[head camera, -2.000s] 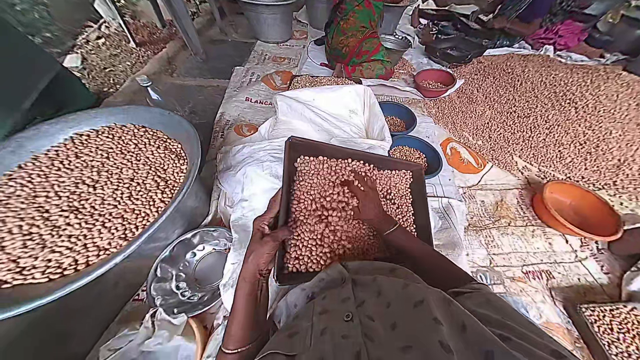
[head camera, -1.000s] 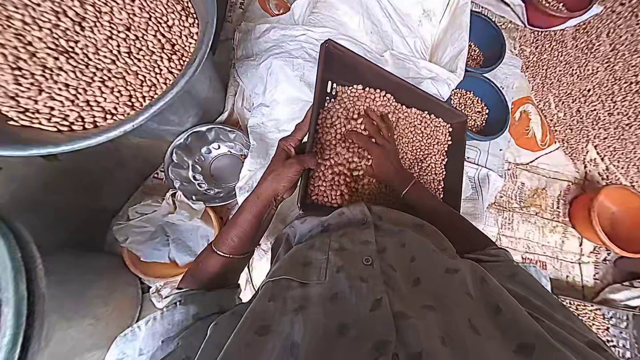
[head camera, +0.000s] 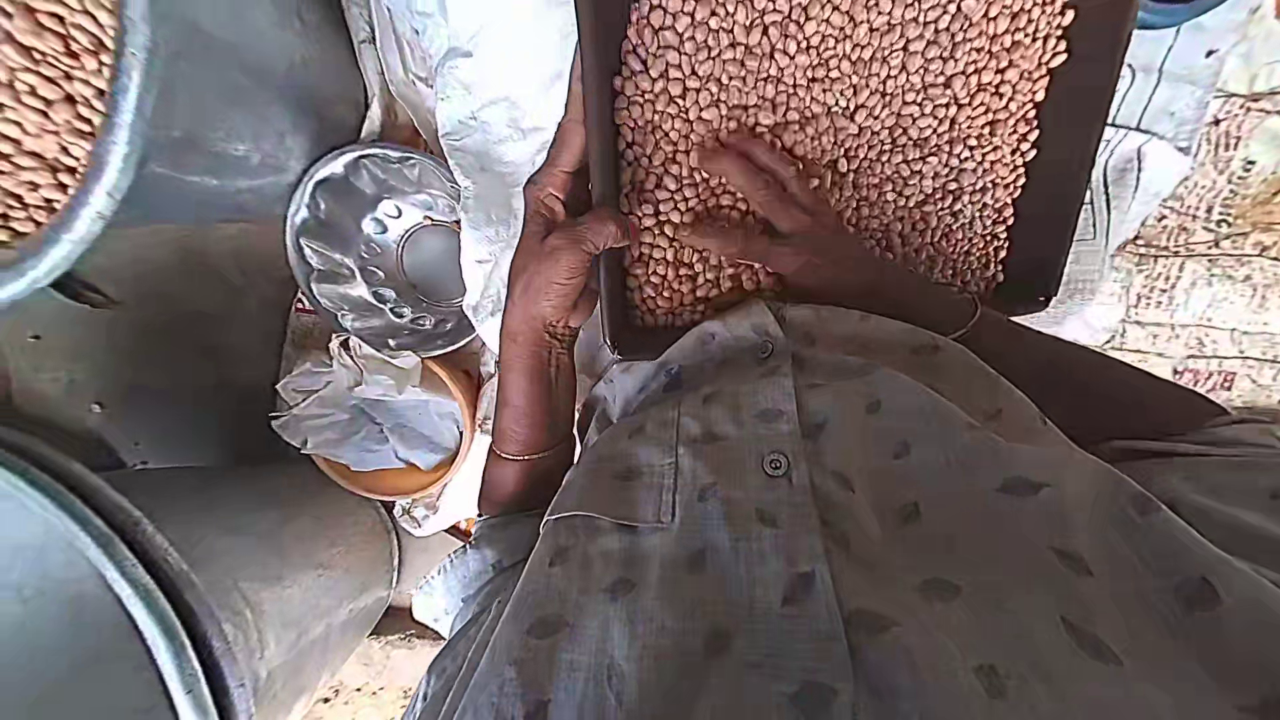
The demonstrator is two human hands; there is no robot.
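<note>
A dark rectangular tray [head camera: 1075, 150] lies close against my shirt, full of pinkish-brown peanut kernels [head camera: 920, 110]. My left hand [head camera: 560, 250] grips the tray's left wall, the thumb over the rim and the other fingers hidden outside it. My right hand [head camera: 770, 215] rests on the kernels in the near left part of the tray, palm down with the fingers spread, pointing left. The fingertips touch the kernels; whether any are under the palm is hidden. The tray's far edge lies outside the view.
At the left stand a large metal basin [head camera: 125, 150] of kernels and a big metal vessel [head camera: 110, 560]. Between them and my left arm lie a shiny metal dish [head camera: 350, 250] and an orange bowl [head camera: 465, 410] with crumpled paper [head camera: 370, 410]. White sheeting [head camera: 490, 130] runs beside the tray.
The view has tipped down toward my shirt. My right hand has moved over the kernels toward the tray's near left part. My left hand has stayed on the left wall.
</note>
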